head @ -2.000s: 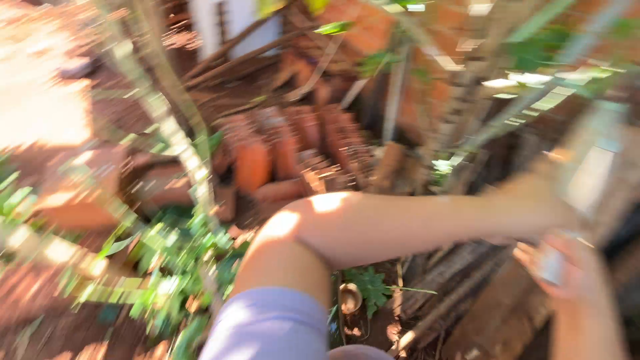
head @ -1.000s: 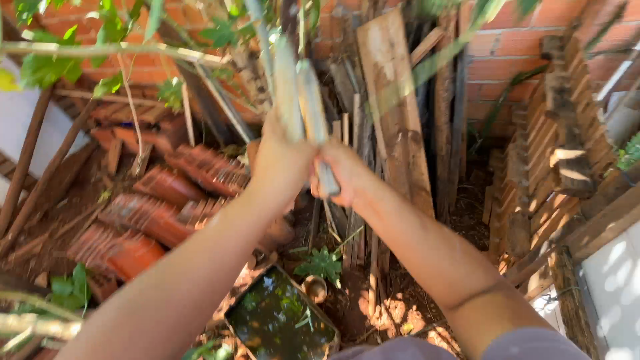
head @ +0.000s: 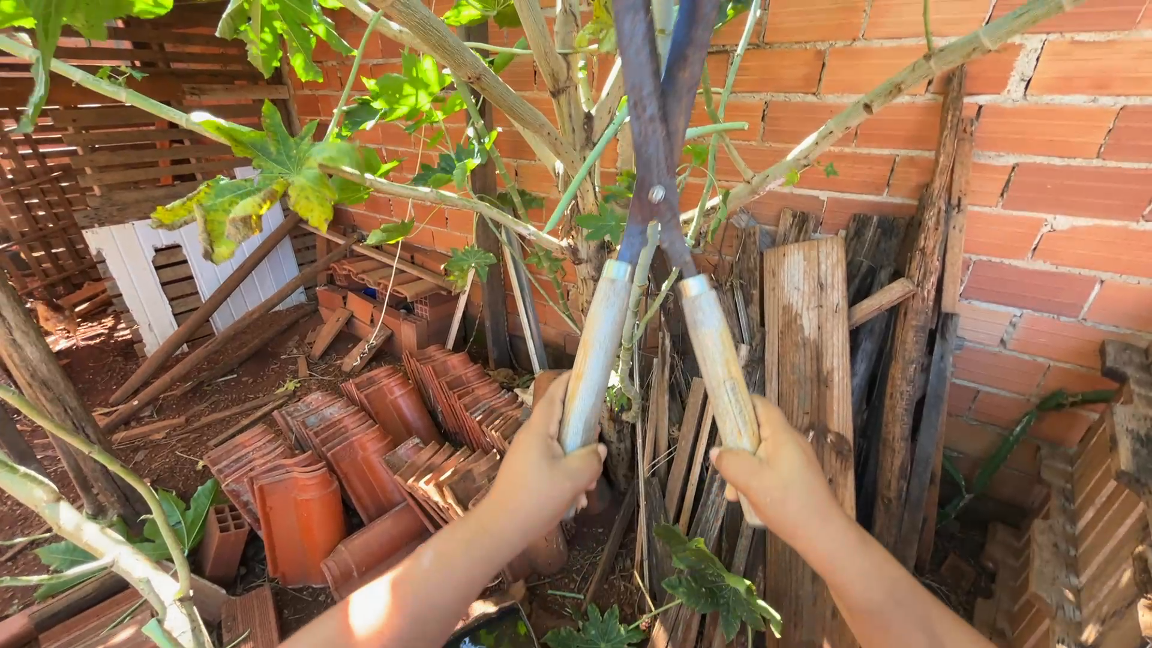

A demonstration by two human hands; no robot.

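My left hand (head: 549,454) grips the left wooden handle of a pair of hedge shears (head: 656,193), and my right hand (head: 774,459) grips the right one. The handles stand apart in a narrow V. Dark, rusty-looking blades point up among the branches and run out of the top of the view. A thin green-grey stem (head: 635,315) shows between the handles, below the pivot bolt. Behind the shears rises the pale trunk (head: 589,211) of a small tree with lobed leaves (head: 283,171). What the blade tips touch is out of view.
Stacked clay roof tiles (head: 297,517) lie at lower left. Old planks (head: 810,360) lean on a brick wall (head: 1062,180). A long branch (head: 864,108) crosses at upper right, and another pale branch (head: 99,531) at lower left. A dark basin (head: 495,625) sits at the bottom edge.
The shears were close to upright with their handles near each other a second ago; now the handles are spread and my hands are farther apart. The view has swung considerably.
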